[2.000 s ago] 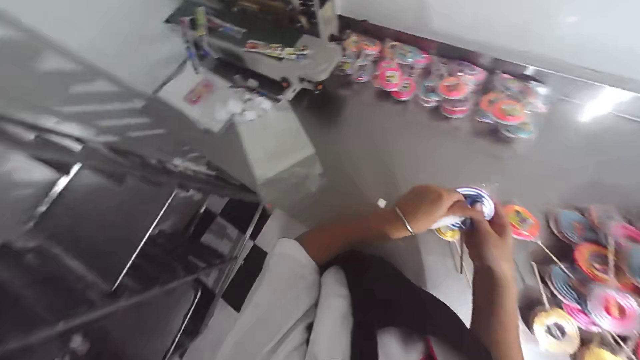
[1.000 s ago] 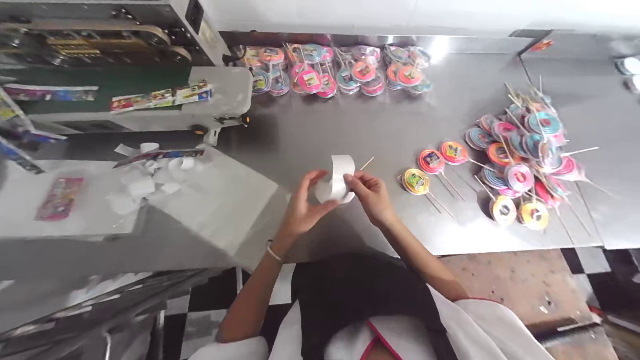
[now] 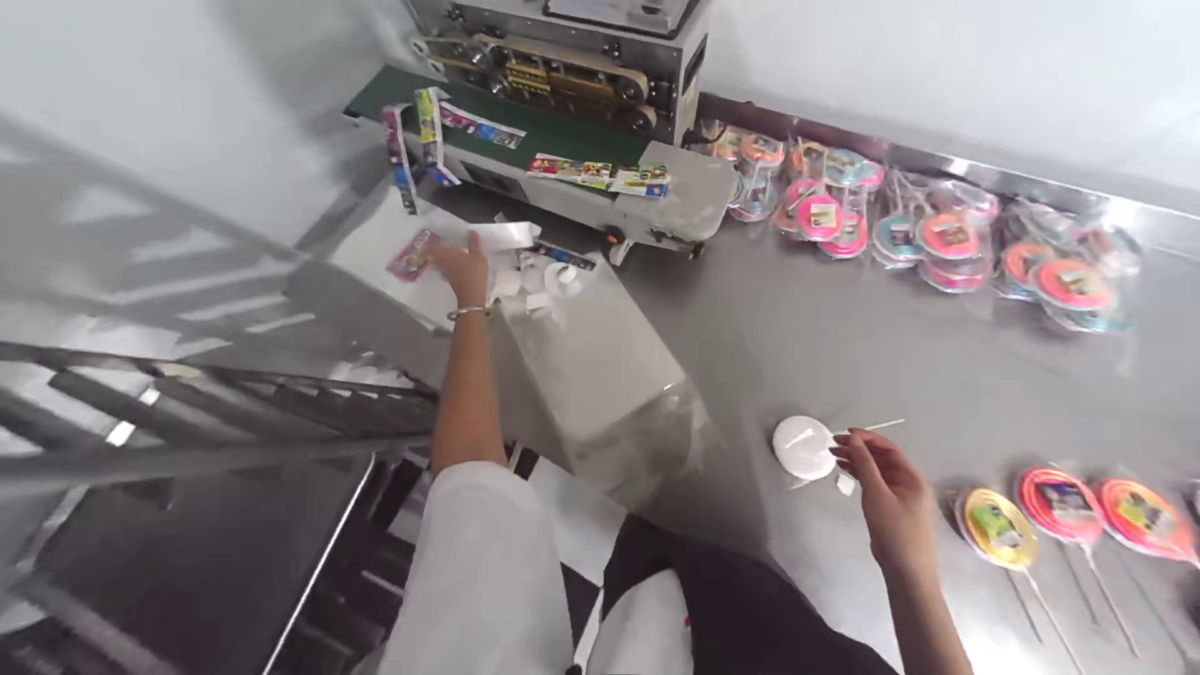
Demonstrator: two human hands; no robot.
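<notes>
My left hand (image 3: 461, 270) is stretched out over the white sheet at the left, blurred, beside a pink printed packet (image 3: 413, 255); a white paper strip (image 3: 506, 235) lies at its fingers, and whether it grips either cannot be told. On the steel table, a lollipop in white wrapping (image 3: 804, 447) lies flat, its stick pointing right. My right hand (image 3: 872, 464) rests at the stick's base with fingers bent; a firm grip is not clear. Wrapped round lollipops, yellow (image 3: 999, 528) and pink-orange (image 3: 1061, 504), lie to the right of that hand.
A belt sealing machine (image 3: 562, 75) stands at the back, printed label strips (image 3: 572, 170) on its bed. White paper scraps (image 3: 562, 278) and clear plastic bags (image 3: 600, 366) lie at centre-left. Bagged lollipops (image 3: 947, 234) line the wall. A metal rack (image 3: 216, 450) stands at left.
My left hand has left the white-wrapped piece that both hands were around and reached left to the printed packet. The lollipop now lies on the table by my right hand. The view has shifted left.
</notes>
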